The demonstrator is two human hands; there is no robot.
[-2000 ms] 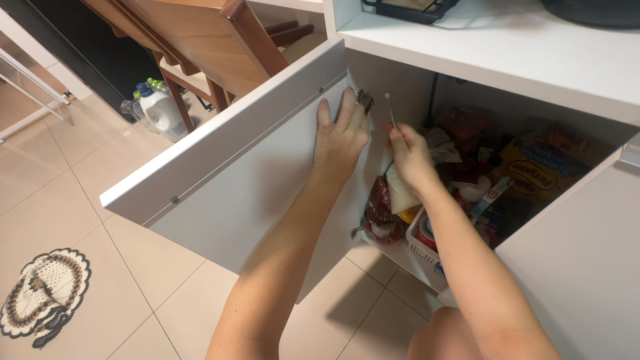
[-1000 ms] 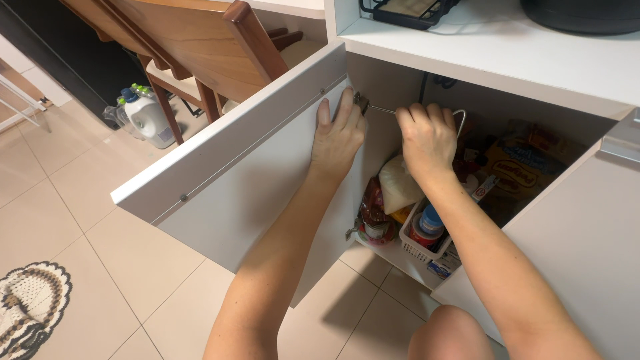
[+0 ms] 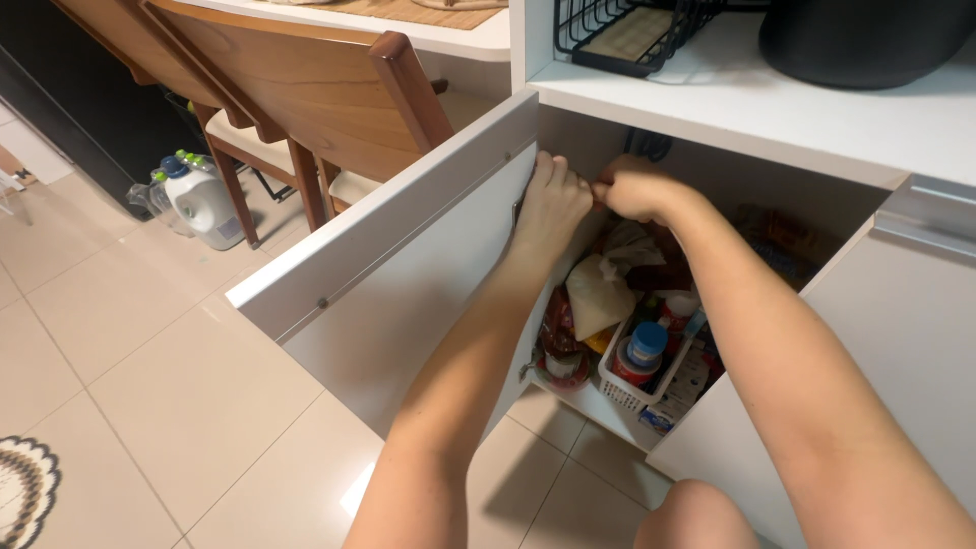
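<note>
The white cabinet door point(image 3: 427, 259) stands open, with a metal hinge point(image 3: 526, 371) low on its inner side. My left hand point(image 3: 555, 200) is at the upper hinge area, between the door's edge and the cabinet's side wall; a bit of dark metal point(image 3: 517, 212) shows beside it. My right hand point(image 3: 637, 189) is just inside the cabinet, its fingertips close against the left ones. Its fingers are curled, and what they hold is hidden. Below the hands are a tied bag of pale food point(image 3: 598, 297) and a white plastic basket point(image 3: 621, 389) with a blue-lidded jar point(image 3: 648, 343).
Above the cabinet, a white shelf point(image 3: 732, 114) bears a black wire rack point(image 3: 618, 57) and a black appliance point(image 3: 862, 42). A closed white front point(image 3: 877, 335) is at right. Wooden chairs point(image 3: 305, 69) and a white plastic jug point(image 3: 206, 202) stand behind the door.
My right hand has moved from holding a thin metal rod, seen in the earlier frames, to closer beside my left hand. The left hand has stayed at the hinge area.
</note>
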